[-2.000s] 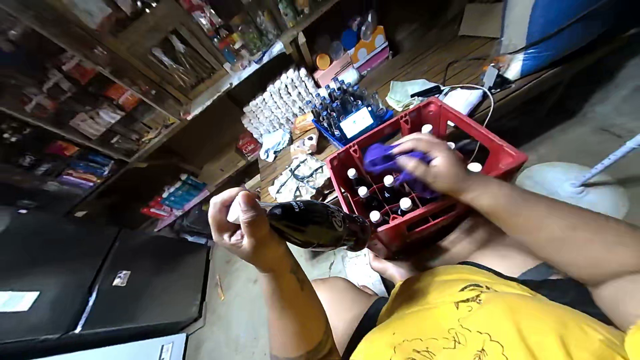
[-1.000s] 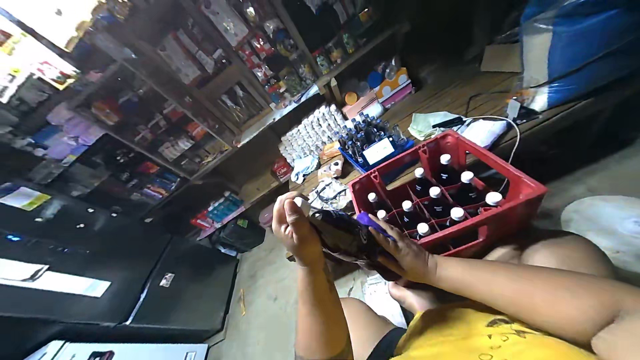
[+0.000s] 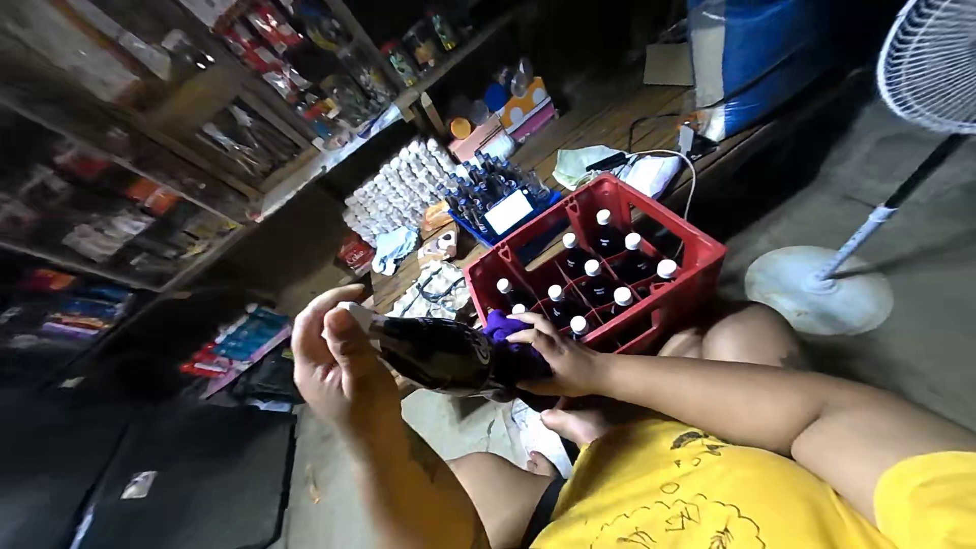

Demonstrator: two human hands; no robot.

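My left hand [image 3: 339,354] grips the white-capped neck of a dark glass soda bottle [image 3: 435,351], which lies nearly level in front of me. At the bottle's base end, my right hand [image 3: 553,354] presses a purple cloth [image 3: 505,326] against the glass. Just beyond my right hand is a red plastic bottle crate [image 3: 709,255] with dividers. Several dark bottles with white caps, one of them a bottle [image 3: 598,286] near the middle, stand upright in its compartments.
Behind the crate, a blue crate of small bottles [image 3: 496,202] and stacked white items [image 3: 396,191] sit on a wooden bench [image 3: 587,133]. A white pedestal fan [image 3: 820,286] stands at right. Stocked shelves [image 3: 267,206] rise at left, above dark cabinets [image 3: 206,457].
My right hand with the purple cloth was over the red crate two seconds ago; it has come down to the bottle in my left hand. The view has shifted.
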